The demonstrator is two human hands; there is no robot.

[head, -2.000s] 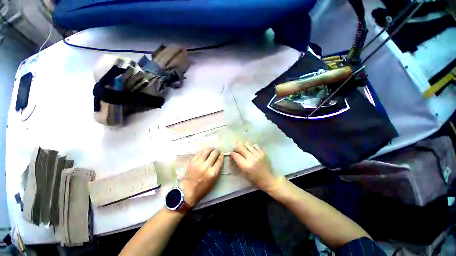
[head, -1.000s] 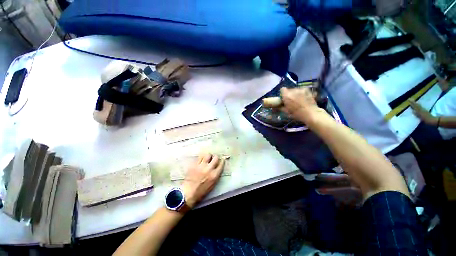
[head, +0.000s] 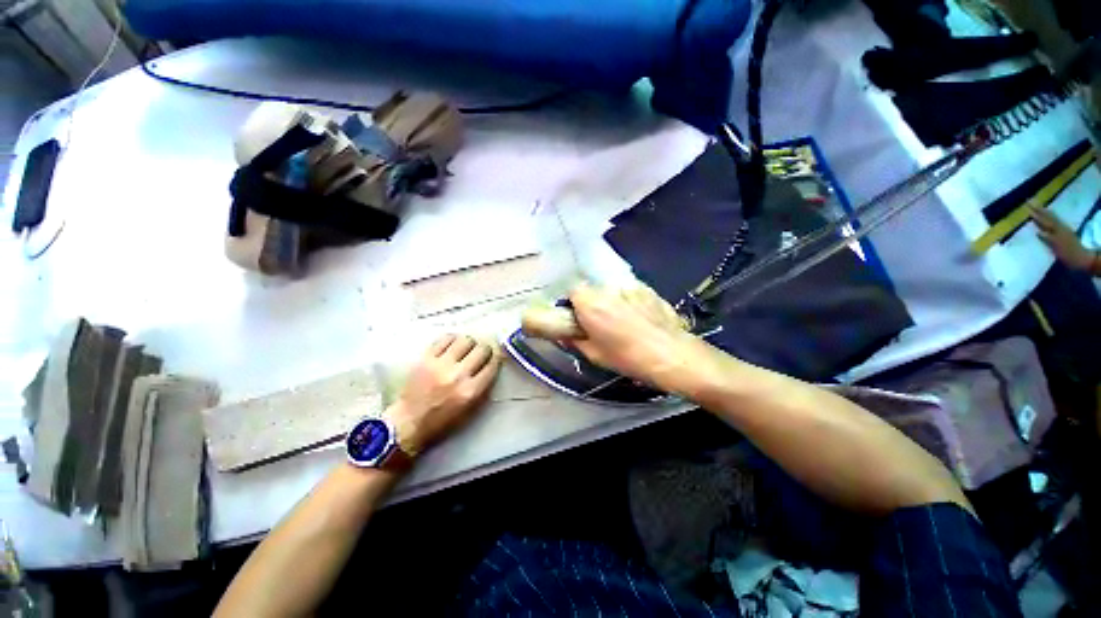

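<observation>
My right hand (head: 622, 332) grips the wooden handle of the steam iron (head: 561, 372), which lies flat near the table's front edge with its tip pointing left. My left hand (head: 447, 380) rests palm down just left of the iron tip, fingers close together, on a beige fabric piece (head: 517, 389) that is mostly hidden by hand and iron. Pressed pieces (head: 473, 287) with dark edge lines lie just beyond the hands. A wide beige piece (head: 293, 419) lies left of my left hand.
Stacks of cut pieces (head: 167, 471) stand at left. A tied bundle (head: 320, 181) lies upper middle, a phone (head: 36, 185) far left. A blue padded arm (head: 459, 42) crosses the back. The black rest cloth (head: 688, 229) is at right under hose and cord. Another person's hand (head: 1060, 235) shows far right.
My right hand took hold of the iron on the black cloth and brought it left and nearer onto the work. My left hand moved slightly left.
</observation>
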